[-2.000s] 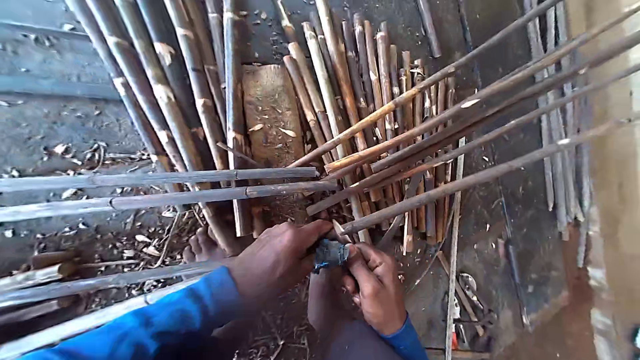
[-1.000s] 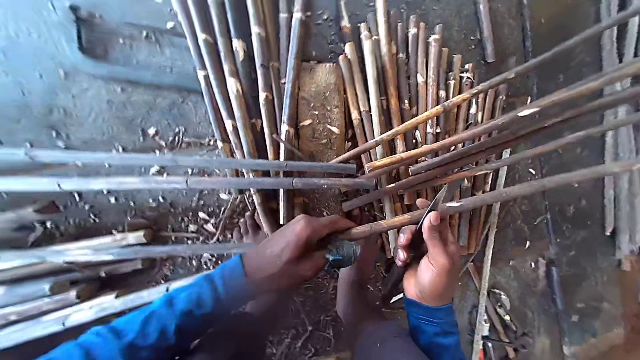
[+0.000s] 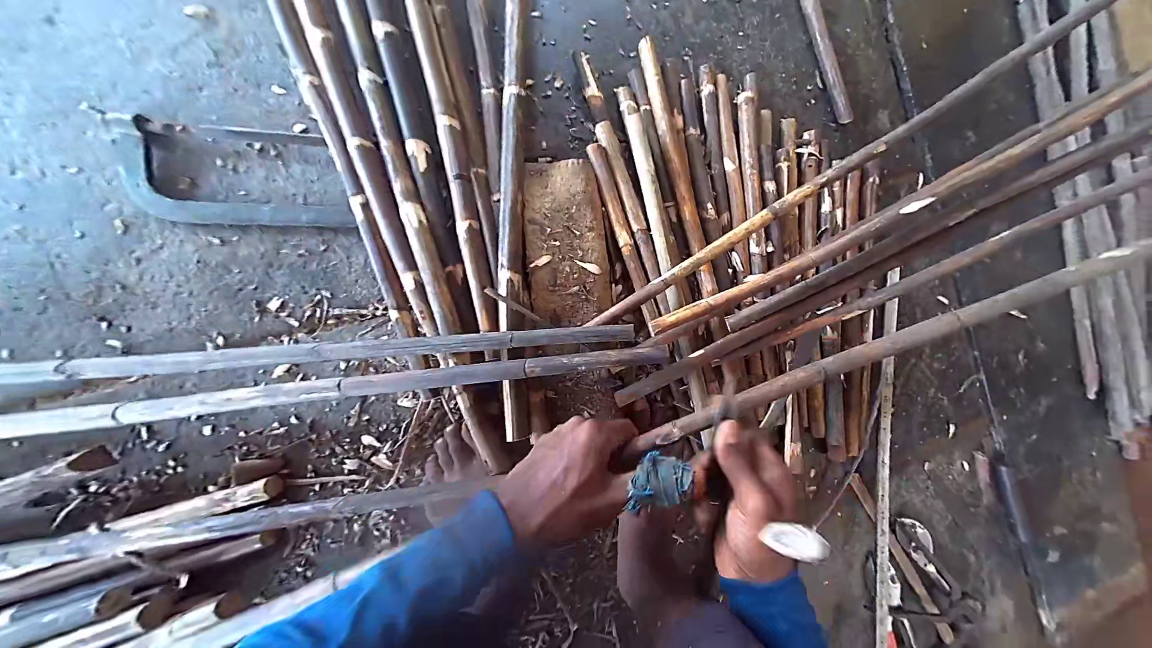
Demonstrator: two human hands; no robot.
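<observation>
My left hand point(image 3: 571, 477) is closed round a long bamboo pole point(image 3: 837, 362) that slants from the lower left to the upper right. Blue-green cloth or string point(image 3: 661, 481) is wrapped by the fingers of that hand. Close to its right, my right hand point(image 3: 756, 499) is closed at the pole on a knife, mostly hidden by the fingers and blurred. A pale wood chip point(image 3: 795, 542) shows in front of the right wrist. More long poles point(image 3: 900, 211) cross above, over a row of short cut bamboo pieces point(image 3: 675, 153).
A wooden board point(image 3: 569, 243) lies between thick bamboo poles point(image 3: 432, 180) and the short pieces. A bow saw frame point(image 3: 243, 213) rests on the floor at upper left. Cut bamboo point(image 3: 207, 504) is stacked lower left, my bare feet are below, and metal tools point(image 3: 918, 549) lie lower right.
My right hand, which held the knife blade up against the pole one second ago, is now lower and nearer my left hand. A pale chip has appeared by the right wrist.
</observation>
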